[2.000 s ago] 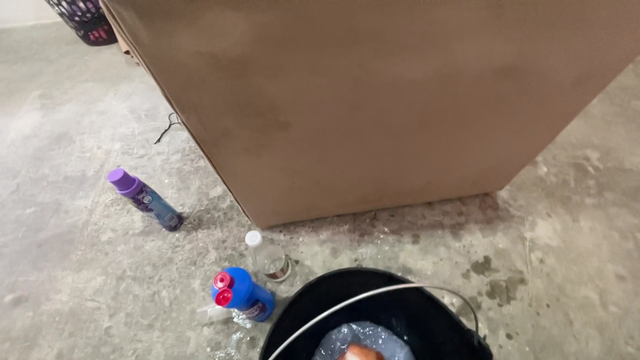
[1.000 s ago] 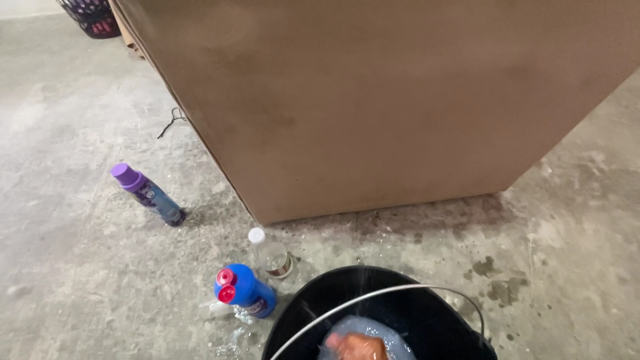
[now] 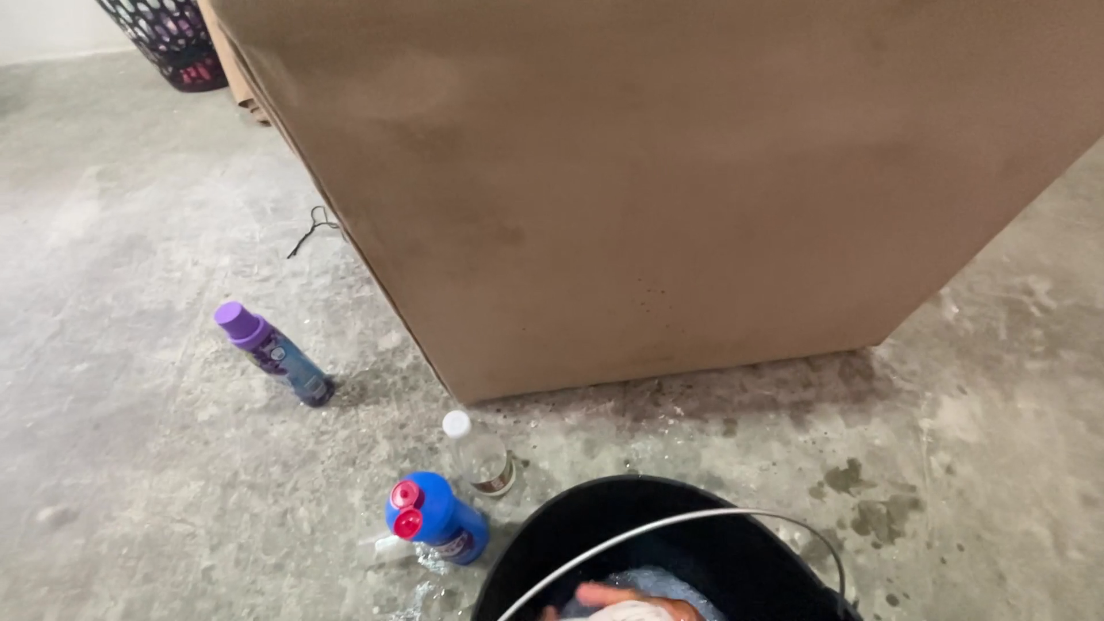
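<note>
A black bucket (image 3: 638,496) with a wire handle stands at the bottom edge, sudsy water inside it. What looks like my right hand (image 3: 608,595) is low in the bucket, its fingers toward the left. Something white, cloth or foam, lies against this hand; its grip is mostly cut off by the frame. A bit of skin at its left may be another finger or my left hand, which I cannot otherwise see. Left of the bucket stand a blue bottle (image 3: 440,513) with an open red cap and a clear bottle (image 3: 483,457) with a white cap.
A large brown fabric-covered block (image 3: 647,198), possibly upholstered furniture, fills the upper middle, with damp patches on it. A purple-capped bottle (image 3: 280,358) stands to its left on the wet-spotted concrete floor. A dark openwork basket (image 3: 172,39) is at the top left.
The hand has shifted within the bucket and now shows at the bottom edge beside something white. Small dark spots now show on the lower part of the brown fabric.
</note>
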